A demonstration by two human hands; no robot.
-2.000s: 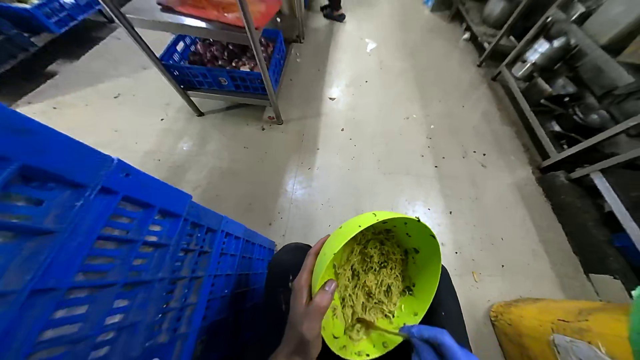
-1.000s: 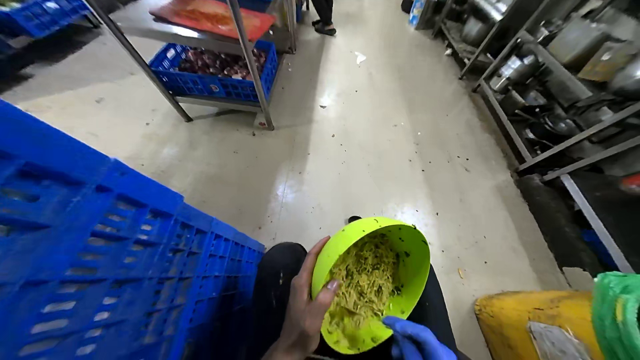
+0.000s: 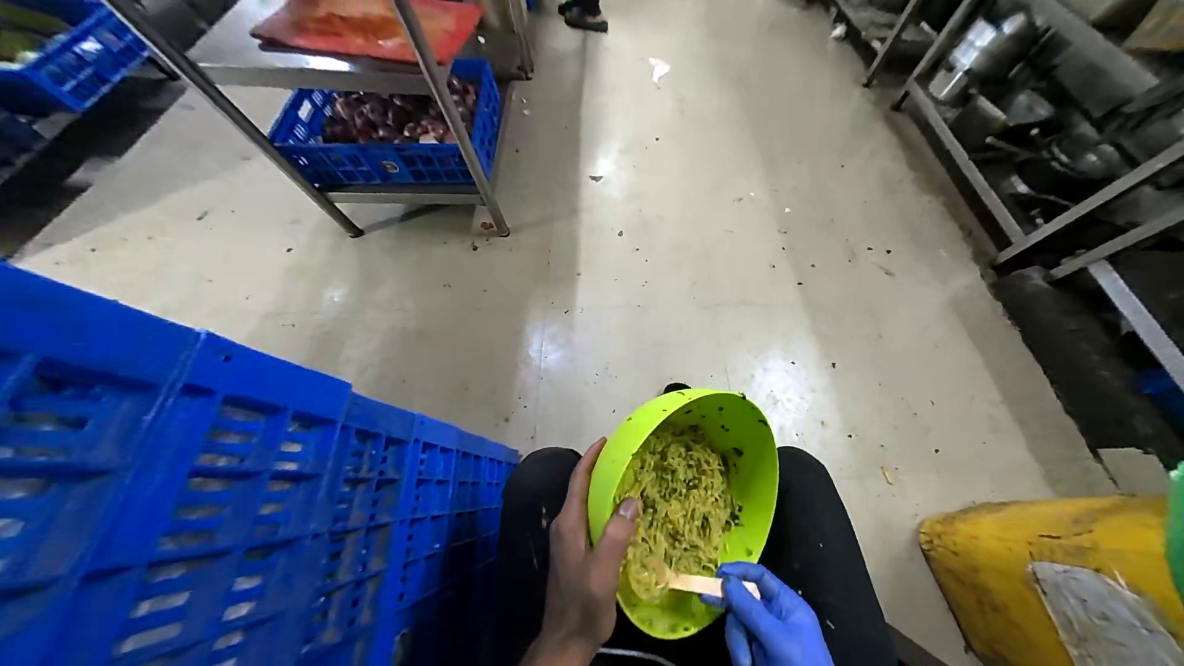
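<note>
A lime-green plastic bowl point(image 3: 757, 462) rests tilted between my knees. My left hand point(image 3: 587, 555) is bare and grips its left side, with the thumb over the rim. Inside lies a heap of yellowish-green noodles or shreds point(image 3: 683, 495) flecked with dark herbs. My right hand point(image 3: 768, 615), in a blue glove, pinches the handle of a light wooden utensil point(image 3: 698, 584). The utensil's far end is buried in food at the bowl's lower left. Dark bits stick to the bowl's inner wall.
Blue plastic crates point(image 3: 268, 379) stand close on my left. At lower right is a yellow container point(image 3: 980, 546). A metal table point(image 3: 319, 74) has a blue crate of onions point(image 3: 398, 166) beneath it. Cookware point(image 3: 1073, 153) fills the right rack. Far ahead is a person's shoe point(image 3: 586, 20).
The wooden utensil, mostly hidden one second ago, now shows between my gloved fingers and the food. My left hand keeps its hold on the bowl's side.
</note>
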